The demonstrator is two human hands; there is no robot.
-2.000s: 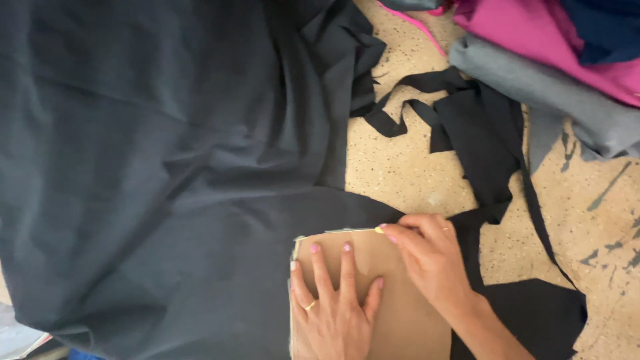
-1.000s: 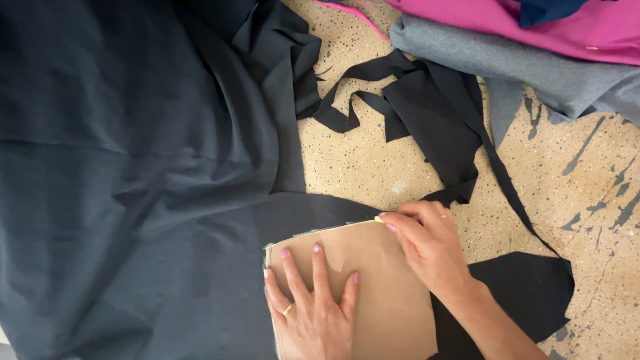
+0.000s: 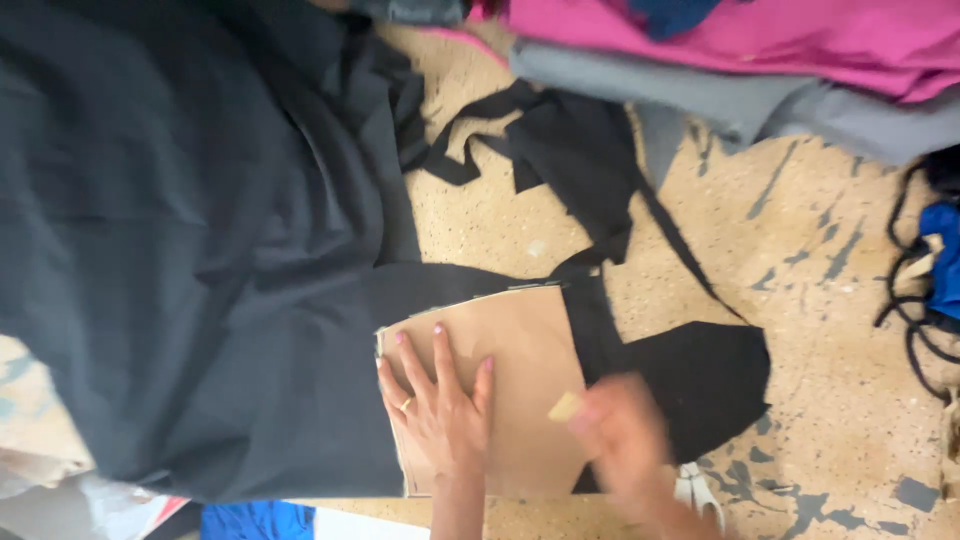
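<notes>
A brown paper pattern piece [image 3: 525, 352] lies on dark fabric [image 3: 187, 300] that spreads over the left half of the view. My left hand [image 3: 442, 409] presses flat on the pattern with its fingers spread, a ring on one finger. Pale marks run on the fabric along the pattern's upper and left edges. My right hand [image 3: 626, 442], blurred, pinches a small yellowish piece of tailor's chalk [image 3: 565, 406] over the pattern's right side. White-handled scissors [image 3: 697, 491] lie partly hidden beside my right wrist.
Black fabric scraps [image 3: 577, 157] lie on the speckled tan surface [image 3: 810, 247], another black piece [image 3: 697, 382] to the right of the pattern. Pink cloth [image 3: 720, 37] and grey cloth [image 3: 660, 82] are heaped at the top right. Black cord [image 3: 892, 277] and blue material [image 3: 941, 255] sit at the right edge.
My right hand has left the pattern's top edge and moved down along its right side with the chalk. My left hand still rests on the pattern.
</notes>
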